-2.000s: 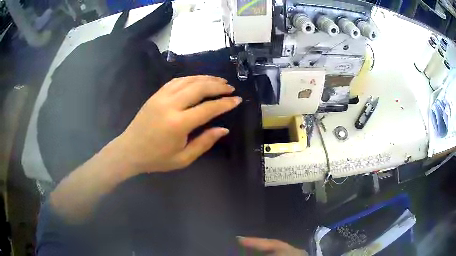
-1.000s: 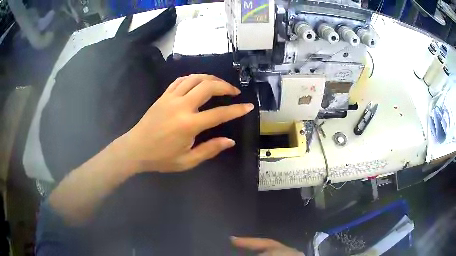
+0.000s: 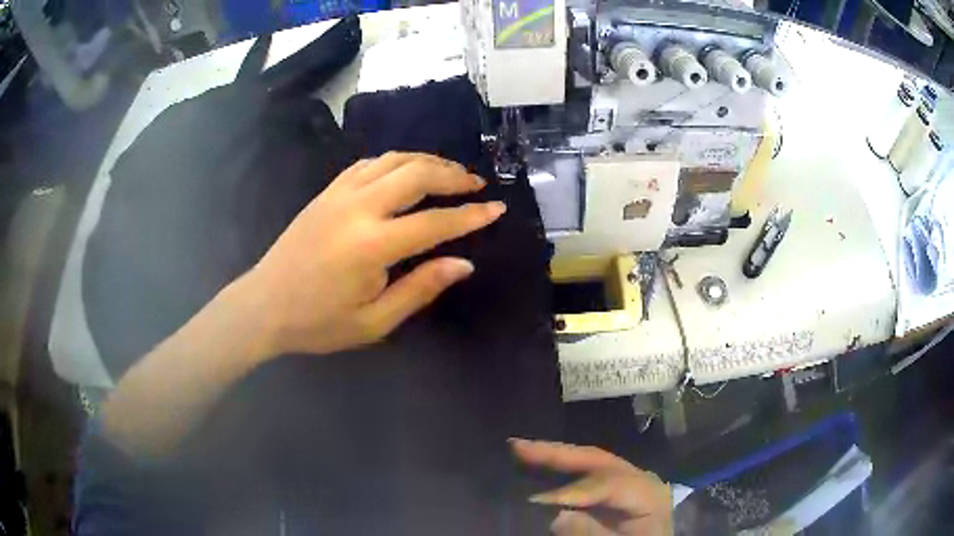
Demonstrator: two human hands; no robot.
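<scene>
A black garment [image 3: 439, 387] lies over the left of the machine table and down over the front edge. Its right edge runs up to the presser foot and needle area [image 3: 507, 162] of the overlock machine [image 3: 669, 126]. My left hand [image 3: 366, 246] lies flat on the cloth, left of the needle, with fingers spread. My right hand [image 3: 602, 487] is at the bottom, cut off by the frame edge, beside the right edge of the hanging cloth. Whether its fingers pinch the cloth is not clear.
Dark thread snips [image 3: 767, 243] and a small round metal part [image 3: 712, 290] lie on the white table [image 3: 826, 283] right of the machine. Thread cones [image 3: 910, 141] stand at far right. A blue scrap bin [image 3: 774, 461] with a pale strip is below the table at right.
The cloth has moved up past the needle, and its far end covers more of the plate. My right hand has moved up further into view. My left hand has shifted slightly left.
</scene>
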